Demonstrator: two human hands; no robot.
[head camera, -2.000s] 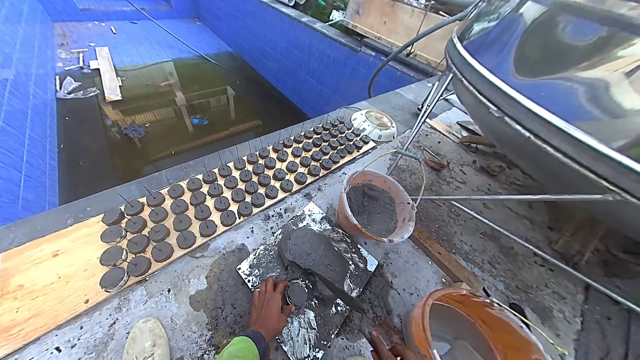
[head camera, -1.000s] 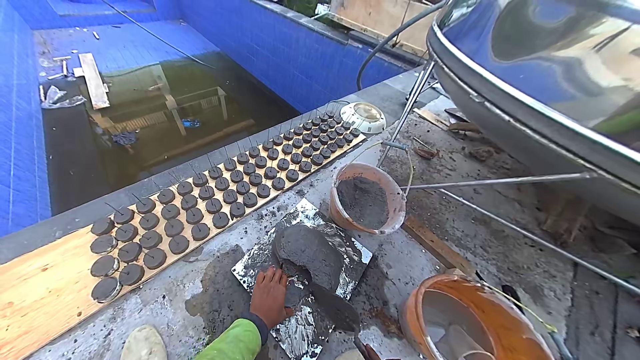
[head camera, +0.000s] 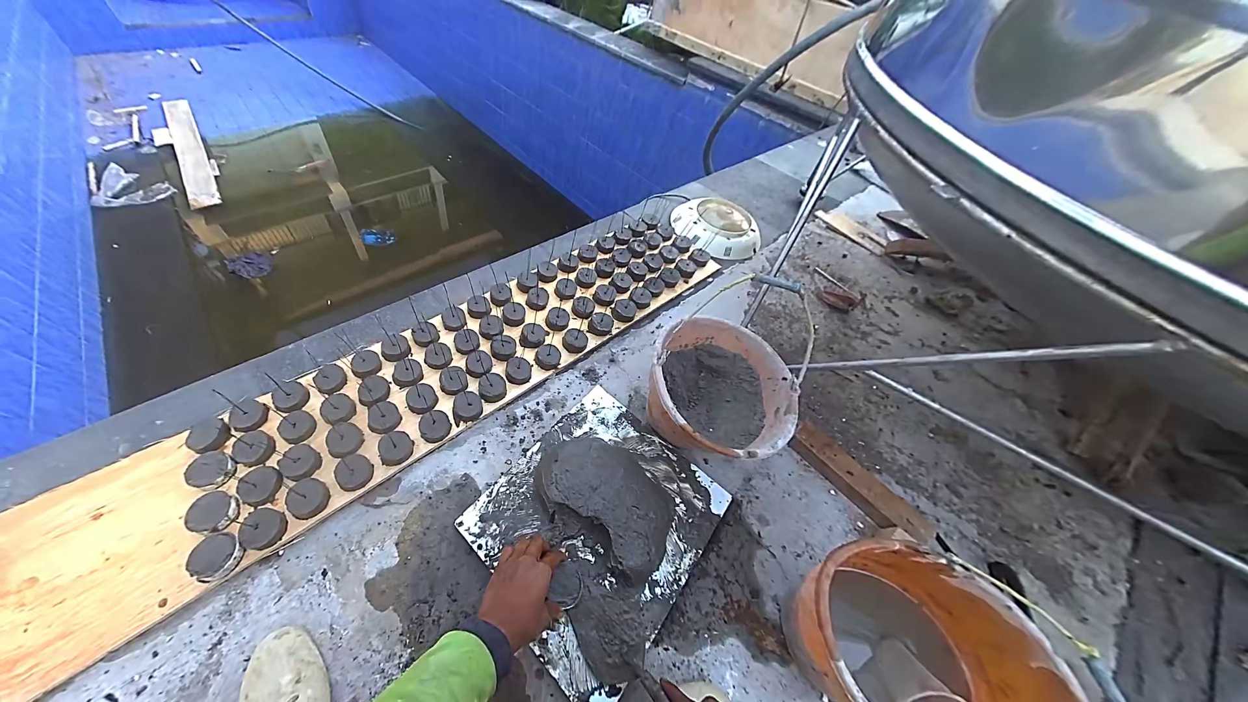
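Observation:
My left hand, in a green sleeve, grips a small ring mold on the near part of a mortar-smeared white board. A mound of wet grey mortar lies just beyond it. At the bottom edge a small part of my right hand shows at the handle end of a mortar-covered trowel; its grip is mostly cut off. Beyond the board, rows of round mortar discs, many with thin wires standing in them, rest on a long plywood strip.
A bucket of grey mortar mix stands behind the board, and an orange bucket with liquid at the lower right. A wood batten lies between them. A blue-tiled pool drops away beyond the ledge. A large shiny metal vessel and its struts are at right.
The trowel has moved from beside the mold toward the near edge of the board. My right hand has slipped mostly below the frame. My left hand stays at the mold.

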